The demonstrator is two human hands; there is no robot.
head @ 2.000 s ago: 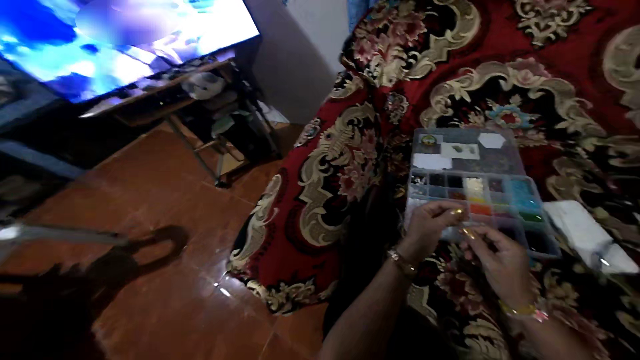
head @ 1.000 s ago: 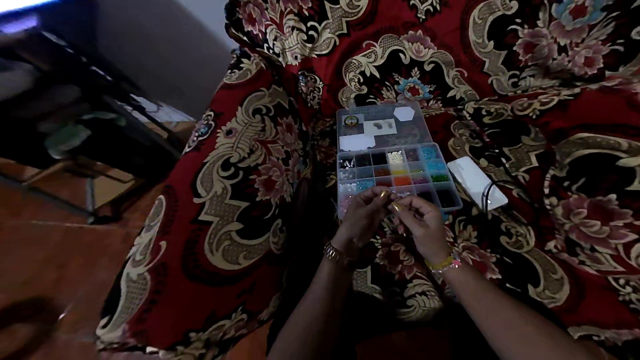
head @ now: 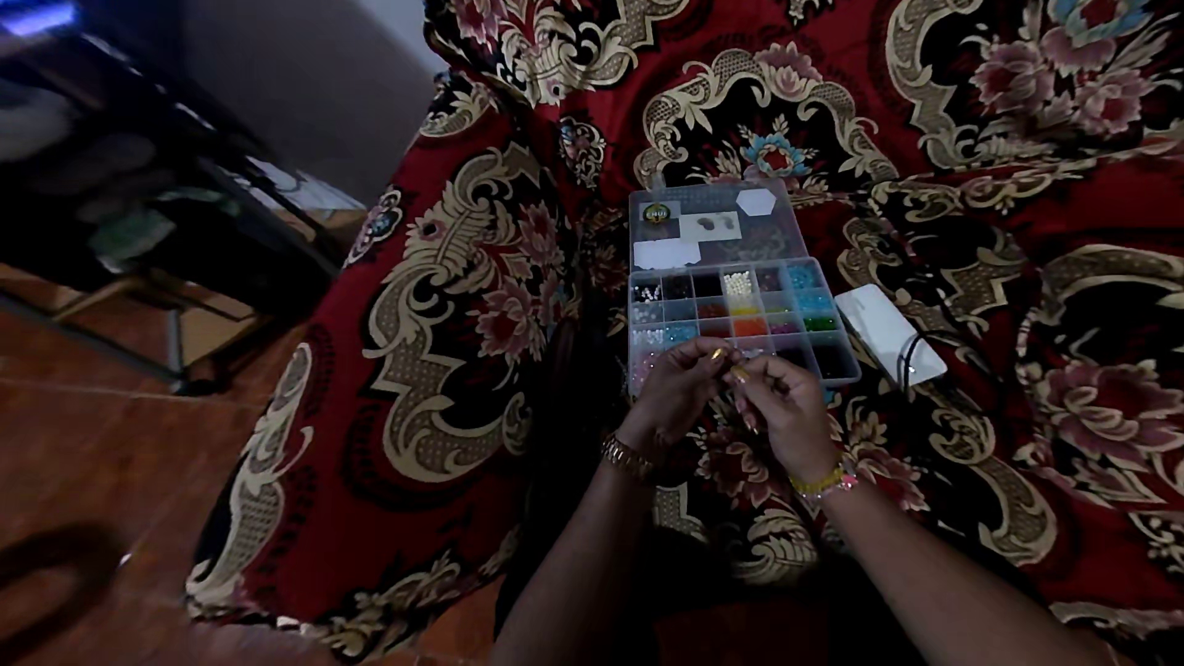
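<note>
My left hand (head: 680, 384) and my right hand (head: 782, 402) meet fingertip to fingertip over the near edge of an open clear plastic bead organizer (head: 837, 347). Thumb and forefinger are pinched on each hand; whatever lies between them is too small to make out. Beads of many colours fill the compartments, among them cream beads (head: 738, 284), orange beads (head: 750, 326), green beads (head: 820, 324) and turquoise beads (head: 803, 277). The raised lid (head: 721, 250) carries paper pieces and a round emblem. A metal band circles my left wrist, a yellow beaded bracelet my right.
The organizer lies on a red and black floral sofa cover (head: 444, 305). Right of it is a white flat object (head: 890, 333) with a dark cord (head: 908, 359) across its end. A dark-framed stand (head: 250, 222) stands on the tiled floor (head: 111, 444) at the left.
The view has swung right and down, and the screen has mostly left it. Both hands remain together at the organizer's near edge; no other plain change shows.
</note>
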